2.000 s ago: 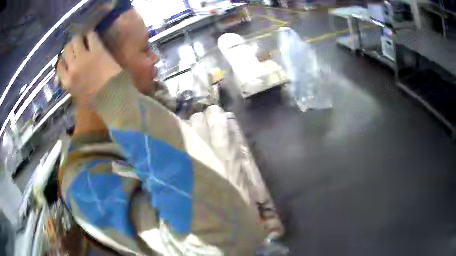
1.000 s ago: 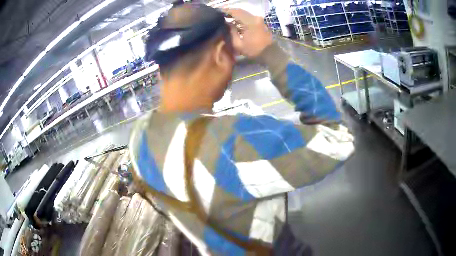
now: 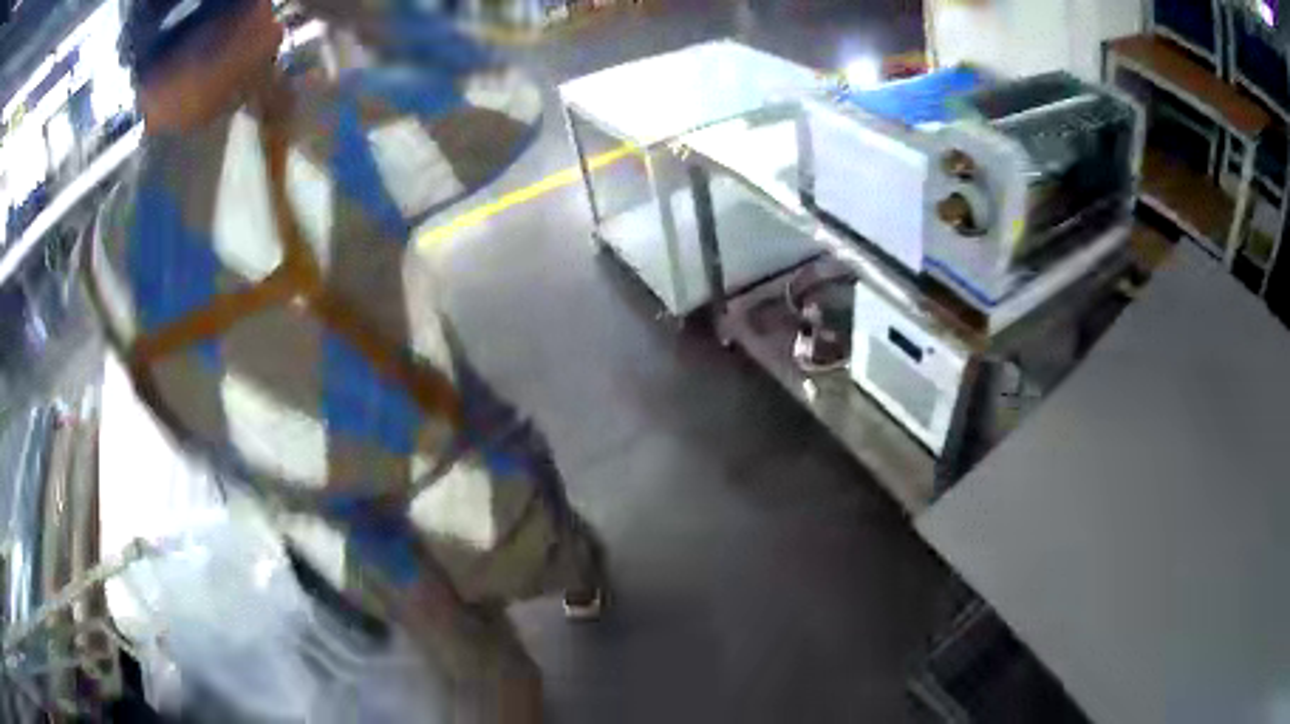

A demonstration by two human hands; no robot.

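Neither of my hands is in the picture. A person point(image 3: 354, 283) in a blue, brown and white patterned top with brown straps and a dark cap stands close in front of me on the left, seen from behind and blurred. A grey tabletop point(image 3: 1132, 467) lies at the right. A machine point(image 3: 976, 184) with a white side panel and dark rollers stands on a bench beyond it. A white box-like unit point(image 3: 905, 361) sits under that bench.
A metal table with a lower shelf point(image 3: 693, 85) stands at the upper middle. A yellow line point(image 3: 531, 198) crosses the dark floor point(image 3: 679, 495). Clear plastic point(image 3: 241, 622) and long rolls point(image 3: 57, 495) are at the lower left. Brown-topped shelving point(image 3: 1188, 85) is at the upper right.
The view has swung right and down. The person has shifted to the left of the picture, and the raised hand no longer shows clearly. The machine and grey tabletop appear larger.
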